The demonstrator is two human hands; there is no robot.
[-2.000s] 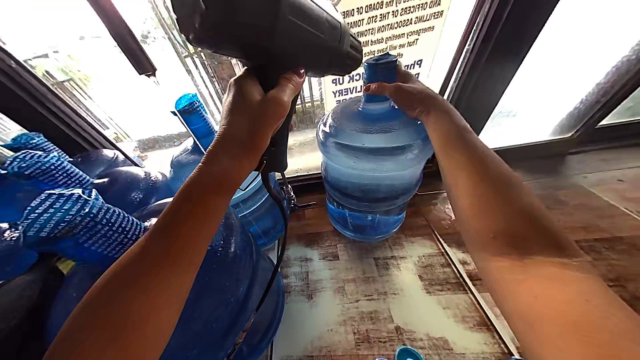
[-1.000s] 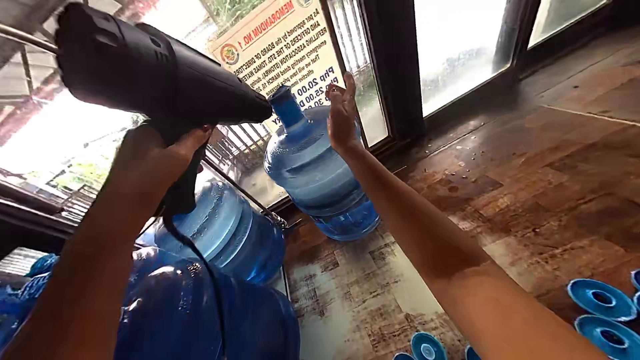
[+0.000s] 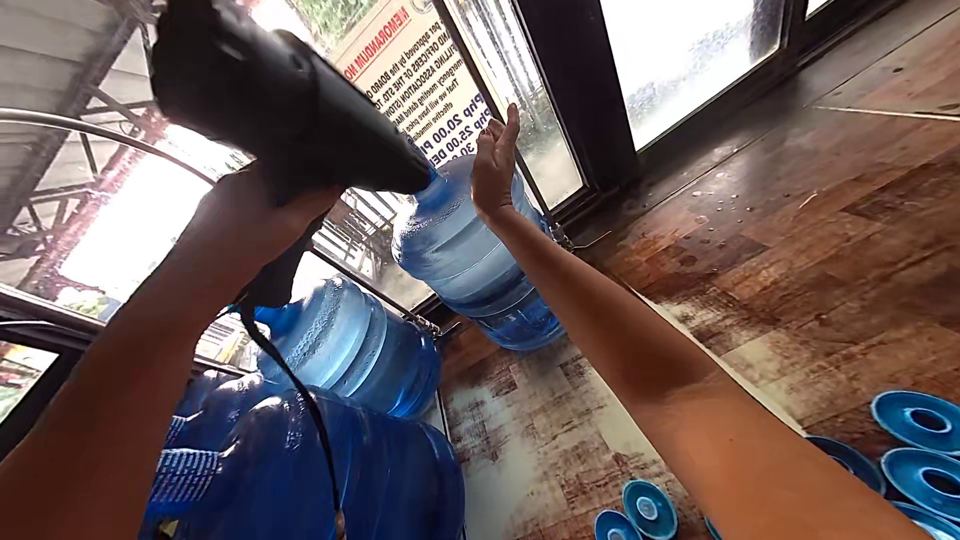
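Note:
My left hand (image 3: 255, 217) grips the handle of a black heat gun (image 3: 292, 105), whose nozzle points at the neck of a large blue water jug (image 3: 480, 255). The nozzle hides most of the jug's neck. My right hand (image 3: 495, 161) is raised beside the jug's shoulder with its fingers extended and nothing held; whether it touches the jug I cannot tell. The jug stands on the wood-patterned surface by the window. From the gun's handle a black cord (image 3: 300, 382) hangs down over the other jugs.
Another blue jug (image 3: 345, 345) stands at the left, with darker blue jugs (image 3: 360, 465) nearer to me, some with printed neck wraps. Several blue caps (image 3: 919, 421) lie at the lower right. Behind are a framed window (image 3: 690, 60) and a printed notice (image 3: 412, 67).
My right hand has let go of the jug's neck, where it was two seconds ago, and is now raised beside it. The heat gun's nozzle has come to the neck. The view has tilted.

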